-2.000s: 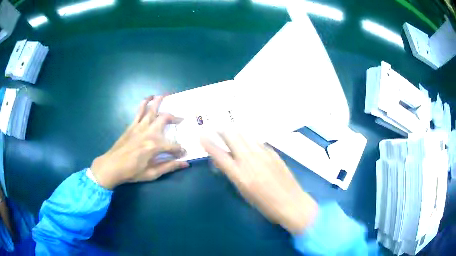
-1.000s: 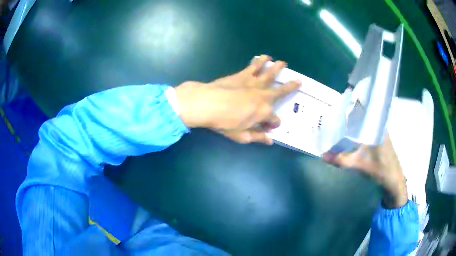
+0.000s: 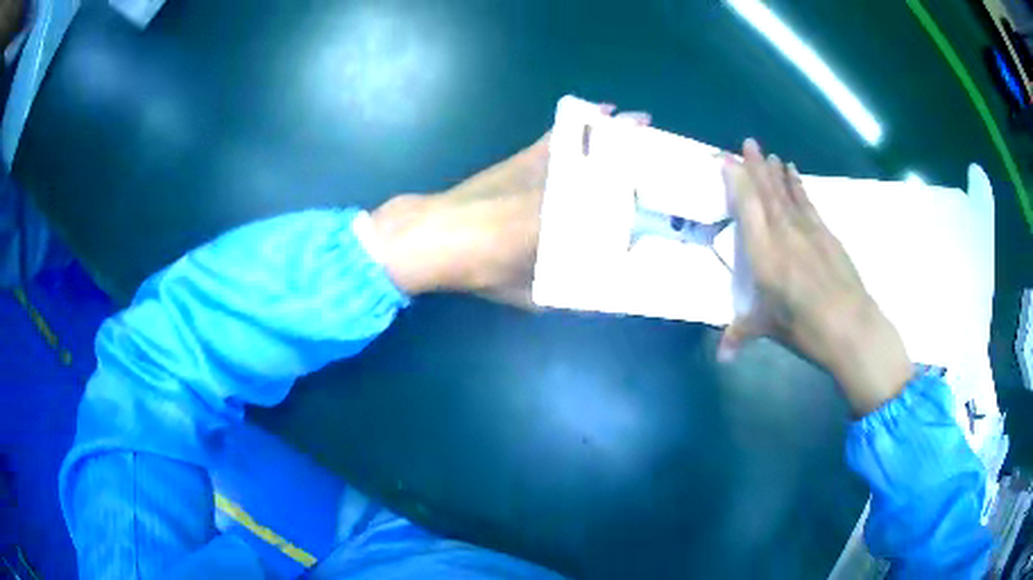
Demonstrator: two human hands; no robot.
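A white insert card [image 3: 612, 278] with an irregular middle cutout and a small slot near its left end lies over the white packaging box. The box lid [image 3: 918, 255] stretches out to the right. My left hand [image 3: 470, 232] is at the card's left end, mostly hidden beneath it, with fingertips showing past its far edge. Its grip on the box base is hidden. My right hand [image 3: 799, 266] lies across the card's right part, fingers at the far edge and thumb at the near edge. Small dark marks show through the cutout.
White card pieces [image 3: 1008, 499] are at the lower right, partly behind my right sleeve. Another white item [image 3: 1025, 340] is cut off at the right edge. A bright green line [image 3: 974, 96] runs along the dark green table at the upper right. A blue object [image 3: 1005, 77] lies beyond it.
The insert card has swung down from standing upright at the right to lying over the box base, covering my left fingers. My right hand has moved from below the card onto its top.
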